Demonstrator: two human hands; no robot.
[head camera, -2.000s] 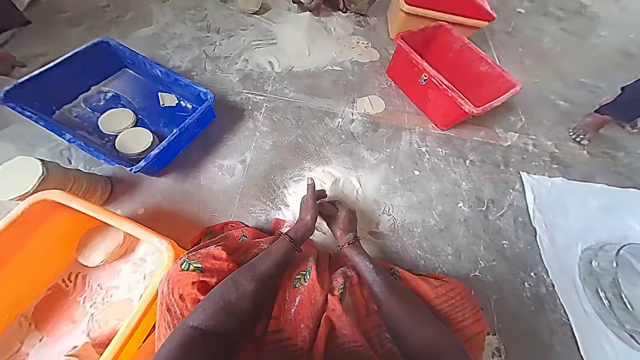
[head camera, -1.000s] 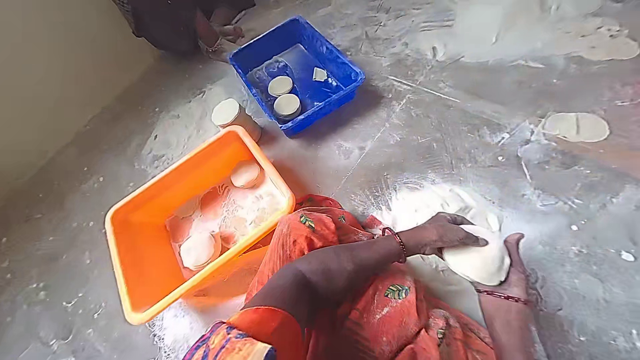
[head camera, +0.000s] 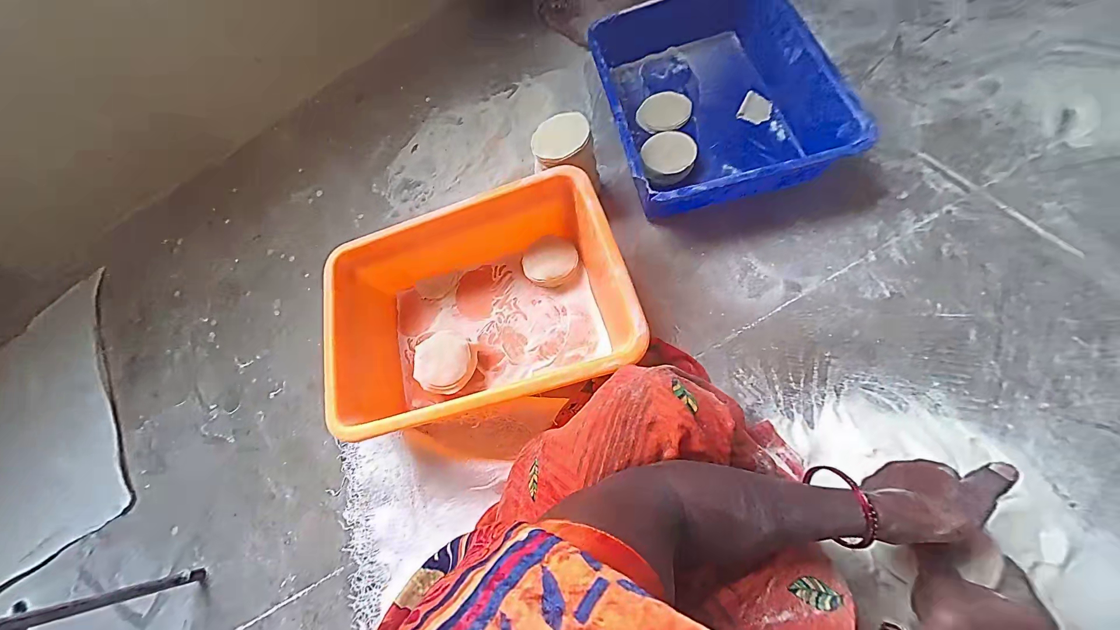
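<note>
Beside my knee, my left hand (head camera: 941, 499), with red bangles at the wrist, lies over my right hand (head camera: 980, 582) above a heap of white flour (head camera: 875, 429) on the floor. A pale bit of what looks like dough (head camera: 984, 560) shows between the hands; how they grip it is mostly hidden. An orange plastic tub (head camera: 486, 402) stands by my knee, floury inside, with small stacks of flat dough discs (head camera: 444, 361) in it. Behind it rises a taller stack of discs (head camera: 562, 137). A blue plastic tub (head camera: 761, 179) holds two disc stacks (head camera: 669, 156) and a small pale piece (head camera: 754, 108).
Flour dusts the grey floor (head camera: 262, 350). A pale wall (head camera: 175, 87) runs along the upper left. At the lower left lie a whitish sheet (head camera: 61, 429) and a dark rod (head camera: 105, 597). My patterned red cloth (head camera: 647, 420) covers my knees.
The view has swung left. One second ago a rounded dough lump showed plainly between my parted hands; now my hands are together, the left over the right, and little dough is visible.
</note>
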